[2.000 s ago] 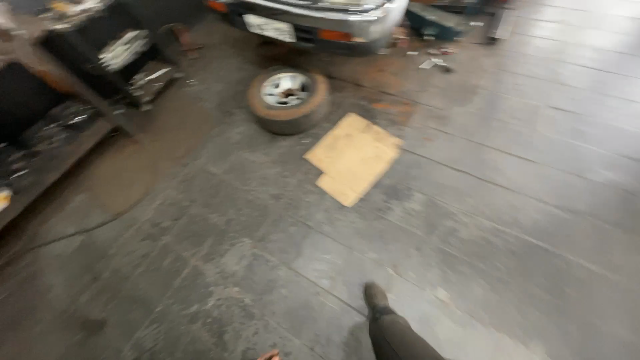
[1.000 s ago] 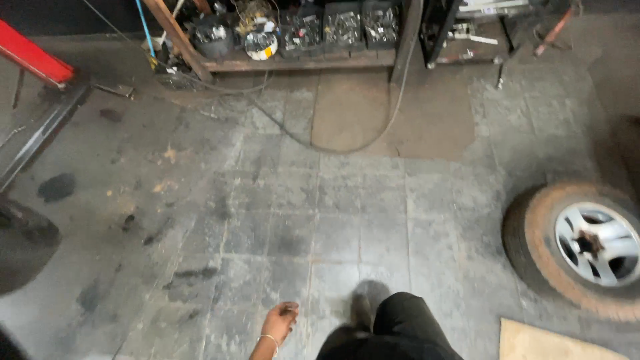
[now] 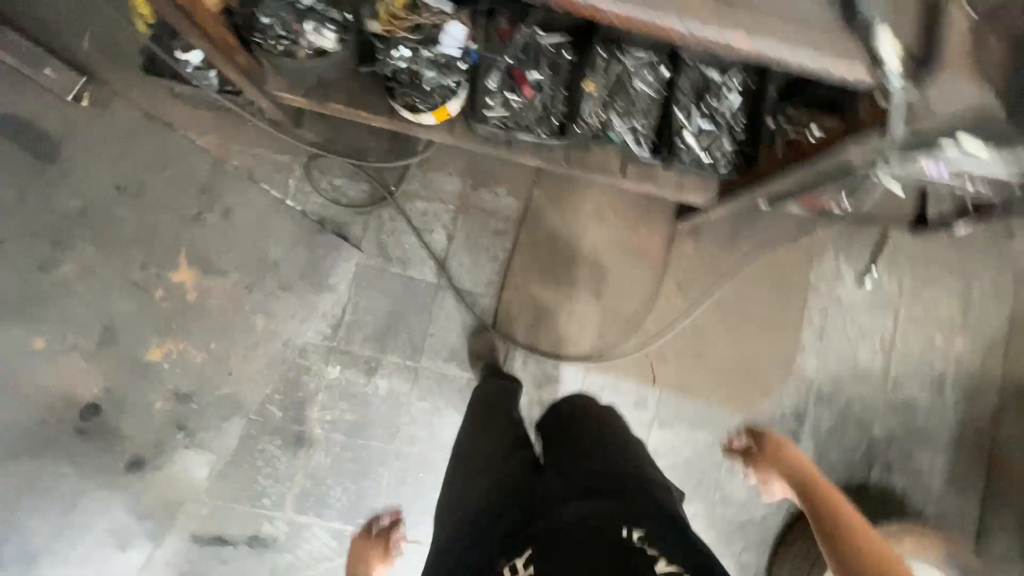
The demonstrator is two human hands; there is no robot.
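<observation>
My left hand point(image 3: 378, 541) hangs low beside my left thigh, over the tiled floor, touching nothing that I can see. On the other side, my right hand point(image 3: 760, 460) is held out from my right leg, its fingers curled. Both hands are blurred; nothing shows clearly in either. Ahead is a workbench's low wooden shelf point(image 3: 496, 152) with a round tub of metal parts point(image 3: 424, 80) and black bins of small metal parts point(image 3: 528, 84). Near my right forearm a tyre point(image 3: 808, 536) lies partly hidden at the lower edge.
A thin hose point(image 3: 432, 252) loops across the floor by my front foot and over a brown sheet point(image 3: 584, 256). At the right stands a rack point(image 3: 904, 160) with blurred metal items. A metal beam point(image 3: 40, 64) lies at the upper left.
The shelf with its bins has come nearer as the view moved. My right hand now shows at the right; one second ago it was not in view.
</observation>
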